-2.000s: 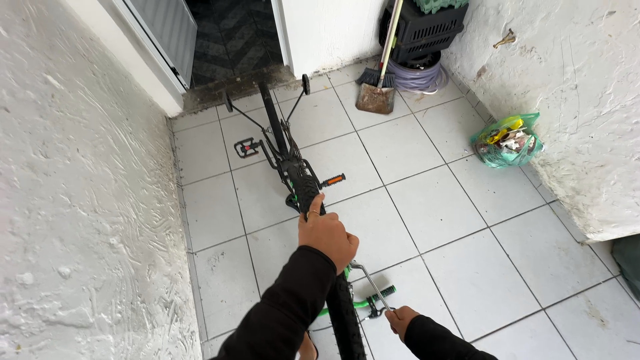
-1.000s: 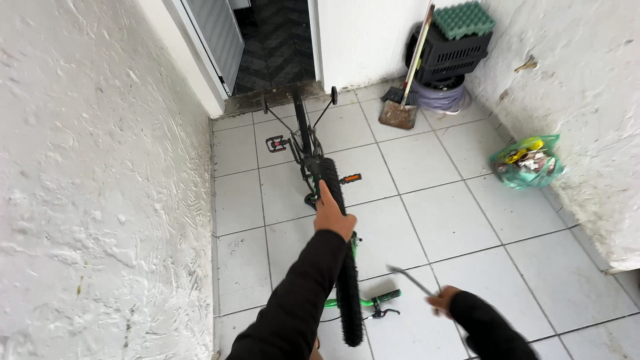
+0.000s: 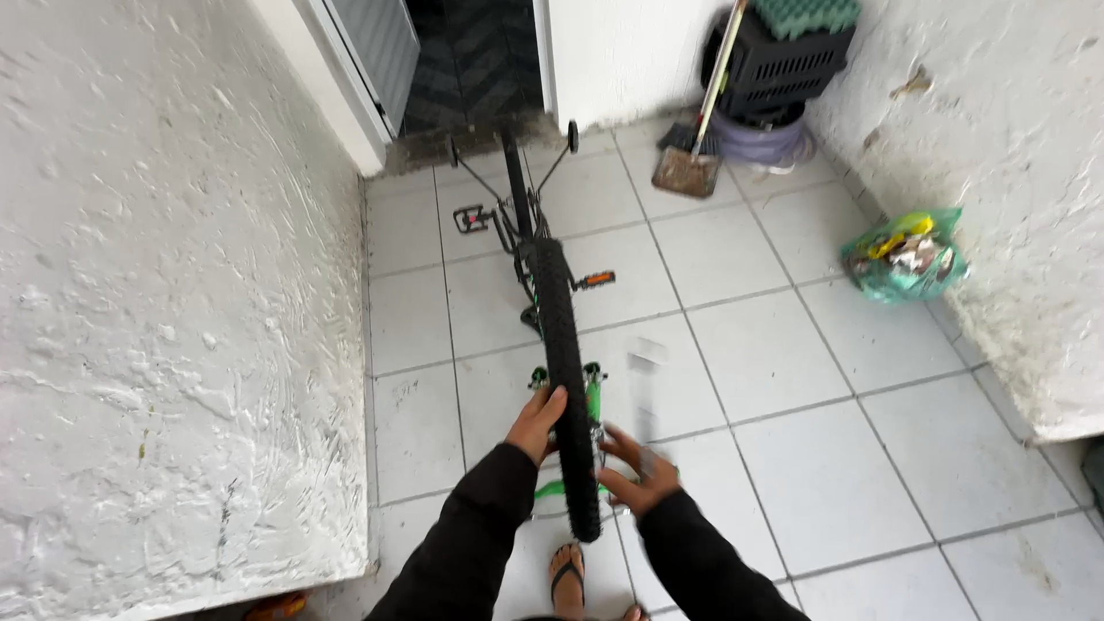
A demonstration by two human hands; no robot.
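A child's bicycle stands upside down, its knobby black front tire (image 3: 565, 354) nearest me and its green handlebar (image 3: 549, 490) low by the floor. My left hand (image 3: 539, 423) grips the left side of the front wheel, thumb on the tire, its other fingers mostly hidden. On the wheel's right side, my right hand (image 3: 638, 473) has its fingers near the axle area. A blurred metal tool (image 3: 645, 371), seemingly a wrench, rises from this hand. The pedals (image 3: 597, 279) and two training wheels (image 3: 573, 136) are farther off.
Rough white walls (image 3: 190, 302) flank the tiled floor (image 3: 819, 466). A doorway (image 3: 470, 60) lies beyond the rear wheel. A dustpan (image 3: 686, 172), a black crate (image 3: 780, 65) and a green bag of rubbish (image 3: 906, 259) are to the right. My sandalled foot (image 3: 567, 573) is just below the front tire.
My right hand has moved with the tool from the right to beside the front wheel. My left hand has shifted from farther up the tire to its left side, nearer me.
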